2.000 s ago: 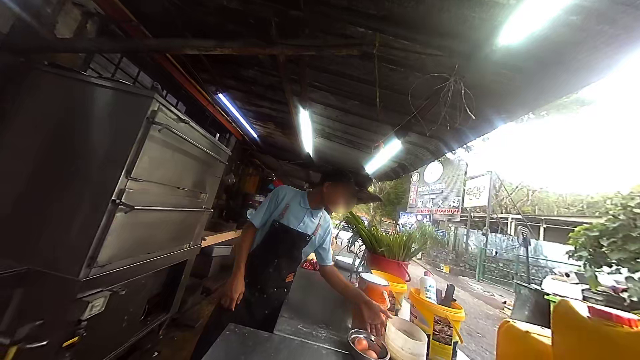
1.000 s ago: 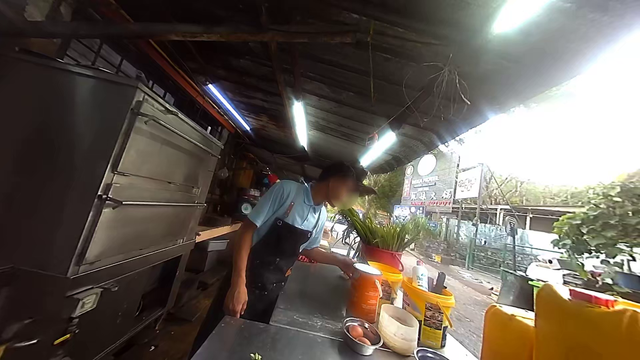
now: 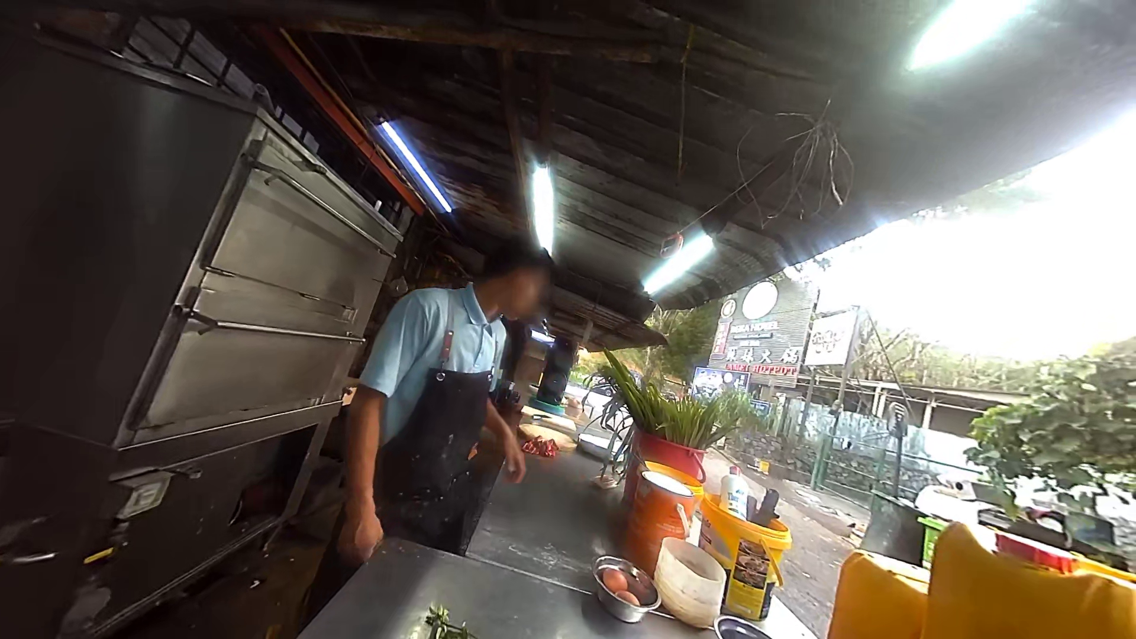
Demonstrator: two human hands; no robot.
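Observation:
Neither my left hand nor my right hand is in the view. The nearest items on the steel worktop (image 3: 532, 519) are a small metal bowl (image 3: 641, 606) with brown eggs (image 3: 619, 586) in it and some green leaves (image 3: 444, 624) at the lower edge. Beside the bowl stands a whitish plastic tub (image 3: 690, 586), with an orange bucket (image 3: 655, 524) behind it. A yellow bucket (image 3: 747, 568) to the right holds a white bottle (image 3: 734, 493) and dark-handled items. Part of another bowl (image 3: 738, 628) shows at the bottom edge.
A co-worker in a dark apron (image 3: 435, 453) stands across the worktop corner, arms lowered. A steel deck oven (image 3: 284, 266) fills the left. Farther back are a red bucket of long green leaves (image 3: 679, 453) and red food pieces (image 3: 540, 446). Yellow plastic containers (image 3: 1003, 586) stand at lower right.
The co-worker's hand, earlier near the whitish tub and then by the orange bucket, has drawn back from them. The co-worker now stands more upright, head turned aside.

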